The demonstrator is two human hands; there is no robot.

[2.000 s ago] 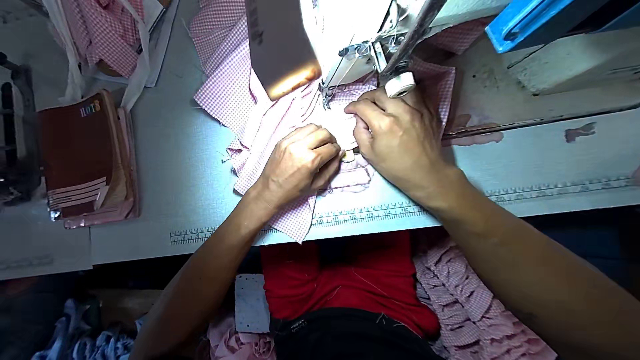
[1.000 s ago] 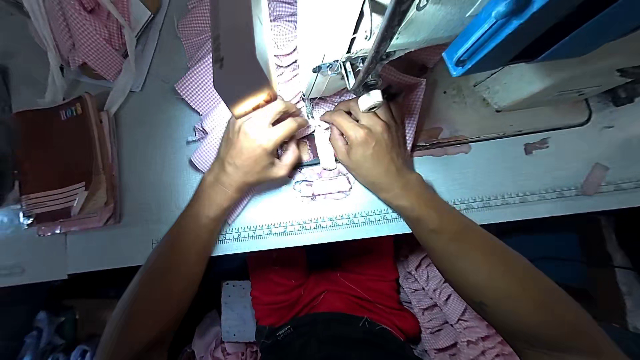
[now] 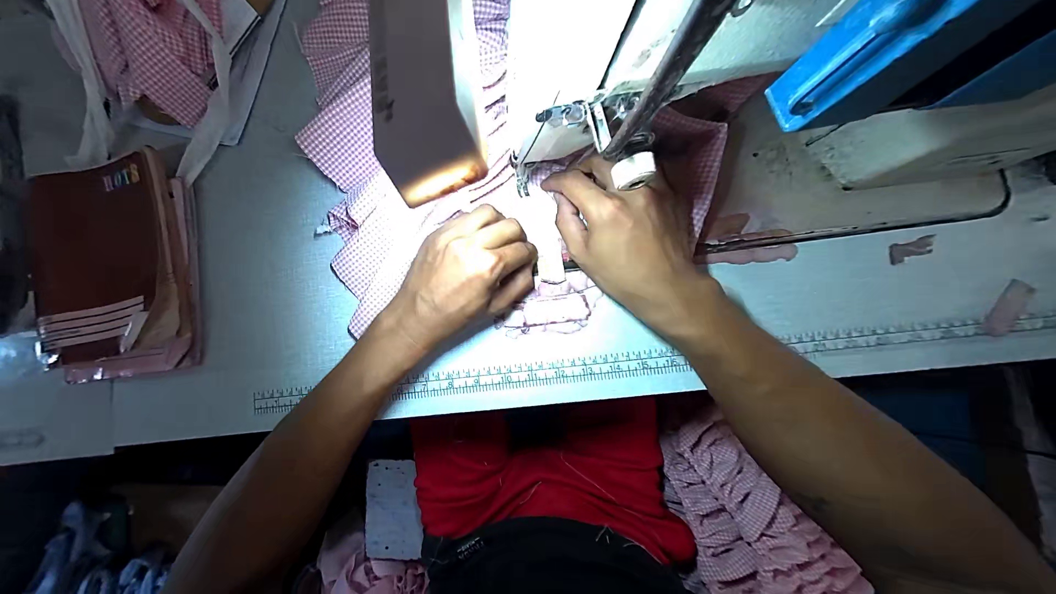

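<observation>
Pink-and-white gingham fabric [image 3: 342, 148] lies under and left of the sewing machine's head, partly washed out by the lamp's glare. My left hand [image 3: 474, 268], fingers curled, rests on the fabric just below and left of the presser foot [image 3: 521, 177]; its fingertips are hidden, so its hold is unclear. Right of the foot, my right hand [image 3: 615, 219] pinches the fabric's edge between thumb and forefinger. A white round knob [image 3: 634, 171] sits over the back of that hand. Between the hands a small light strip [image 3: 550, 262] lies above a stitched pink piece [image 3: 549, 311].
Brown packets [image 3: 95, 239] and more gingham [image 3: 153, 58] lie at the left. A measuring tape [image 3: 528, 375] runs along the table's front edge. A grey panel [image 3: 425, 91] hangs by the machine; a blue part [image 3: 866, 58] is at upper right. Ruffled pink fabric [image 3: 751, 495] hangs below.
My left hand has moved down and away from the grey panel's lower end since a second ago. My right hand stays close beside the presser foot.
</observation>
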